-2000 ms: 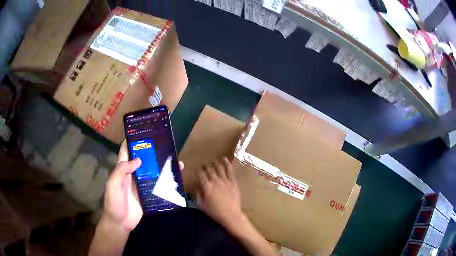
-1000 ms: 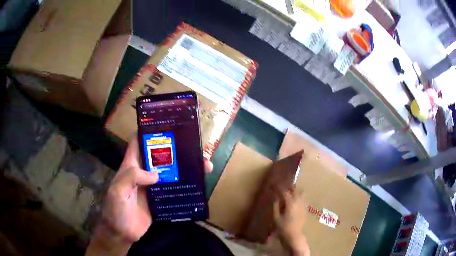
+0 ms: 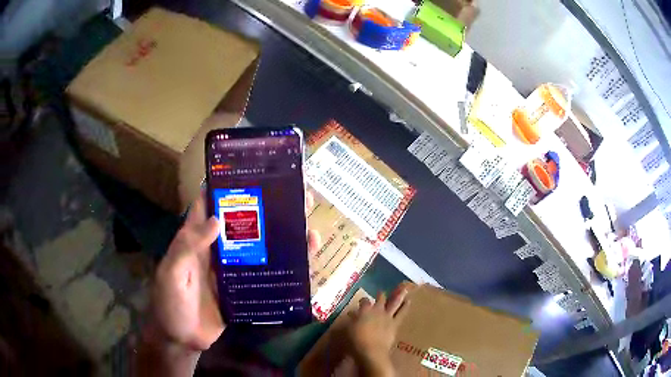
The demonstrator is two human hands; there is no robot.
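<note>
My left hand [image 3: 184, 283] holds a smartphone [image 3: 259, 228] upright near the middle of the view, its screen lit with a blue and red picture. My right hand [image 3: 377, 329] lies on a brown carton [image 3: 471, 331] with red print and a small white label, at the bottom right. Its fingers are spread on the carton near its upper left edge. The carton's lower part is cut off by the picture's edge. Behind the phone lies a labelled parcel [image 3: 342, 239] with red-taped edges and a big white label, partly hidden by the phone.
Another large brown carton [image 3: 165, 81] stands at the upper left. A white shelf [image 3: 434, 81] runs along the upper right, with blue and orange tape dispensers [image 3: 382, 29], a green box [image 3: 440, 28] and an orange-and-clear item [image 3: 542, 113]. White slips [image 3: 460, 184] hang from its edge. The floor is worn and patched.
The view has swung left and up, showing more of the shelf and the upper left carton. The raised brown flap by my right hand is no longer upright. The phone stays in my left hand.
</note>
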